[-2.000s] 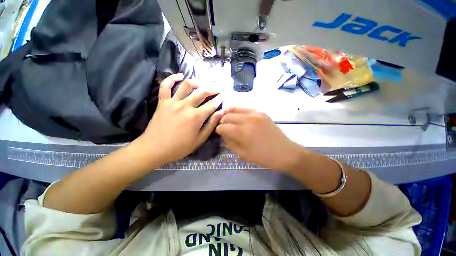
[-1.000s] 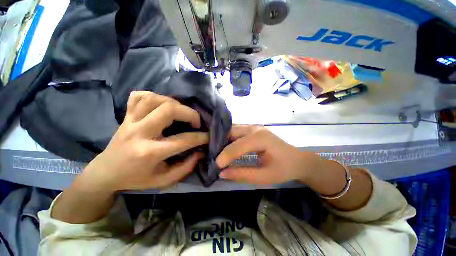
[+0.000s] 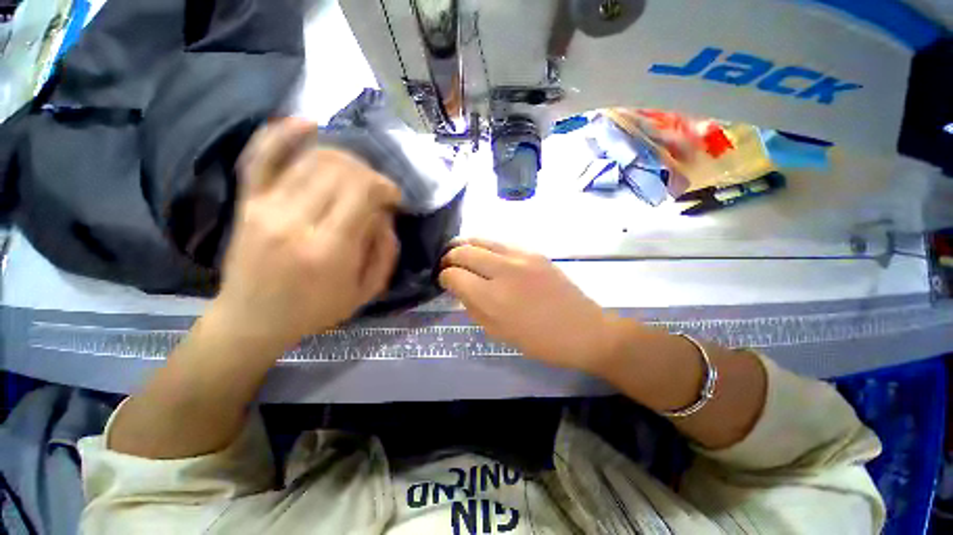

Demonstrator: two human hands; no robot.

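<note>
The dark grey garment piece (image 3: pixel 99 178) lies bunched on the left of the white machine table, with part of it reaching right towards the needle area (image 3: pixel 457 134). My left hand (image 3: pixel 308 230) is blurred and lies over the cloth with its fingers curled; whether it grips the cloth cannot be told. My right hand (image 3: pixel 523 298) pinches the cloth's right edge between thumb and fingers, in front of the presser foot. The fingertips' hold is partly hidden. The dark round guard (image 3: pixel 516 159) hangs just right of the needle.
The white sewing machine head (image 3: pixel 617 63) with "JACK" lettering spans the top. Right of the needle lie pale scraps (image 3: pixel 625 162), an orange-yellow bag (image 3: pixel 721 157) and a slim black pen-like tool (image 3: pixel 735 194). A ruler strip (image 3: pixel 731 332) runs along the front edge. A blue crate (image 3: pixel 907 439) is at lower right.
From one second ago, my hands and the cloth edge have moved back from the table's front edge. My left hand has lifted off its earlier pinch and blurred; my right hand still pinches cloth.
</note>
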